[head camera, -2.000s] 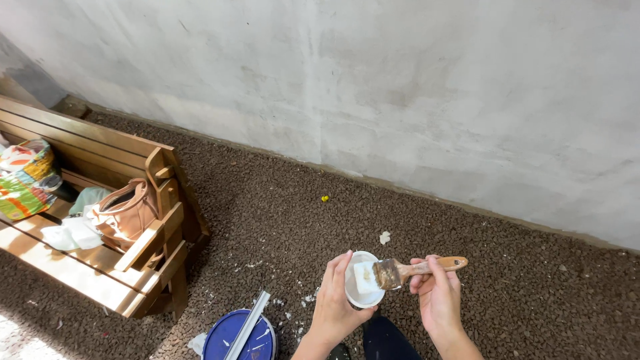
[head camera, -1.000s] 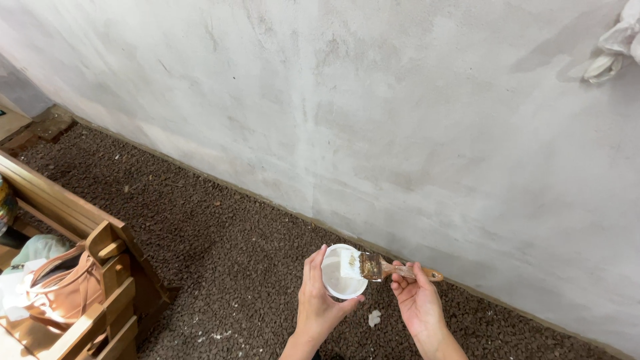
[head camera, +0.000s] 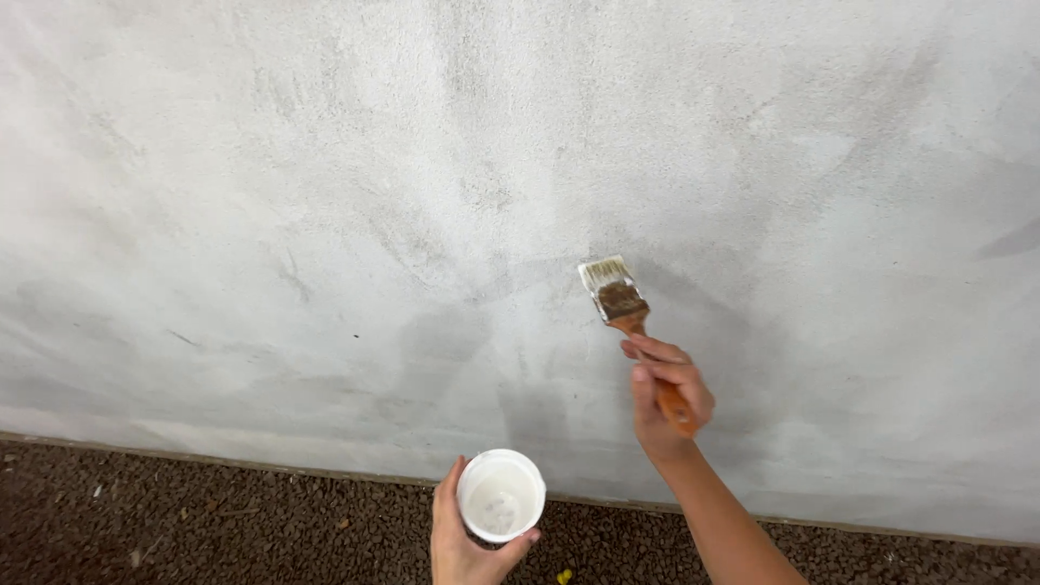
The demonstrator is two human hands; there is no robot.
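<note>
My left hand (head camera: 471,540) is wrapped around a white plastic cup (head camera: 501,496) at the bottom centre, its mouth toward the camera and whitish residue at its bottom. To the right and higher, my right hand (head camera: 670,390) grips the orange-brown wooden handle of a flat paintbrush (head camera: 621,302). White paint coats the bristles, and the ferrule is stained brown. The bristles point up and left at the pale, patchy plastered wall (head camera: 390,203); whether they touch it I cannot tell. Grey shadows of the hands and brush fall on the wall.
Brown gravel (head camera: 268,520) covers the ground along the foot of the wall, with a thin edge (head camera: 325,473) between them. A small yellow thing (head camera: 565,576) lies on the gravel at the bottom.
My right hand has lifted the paintbrush away from the cup and up toward the wall. The left hand still holds the cup. The view has shifted to the wall, and the bench is out of sight.
</note>
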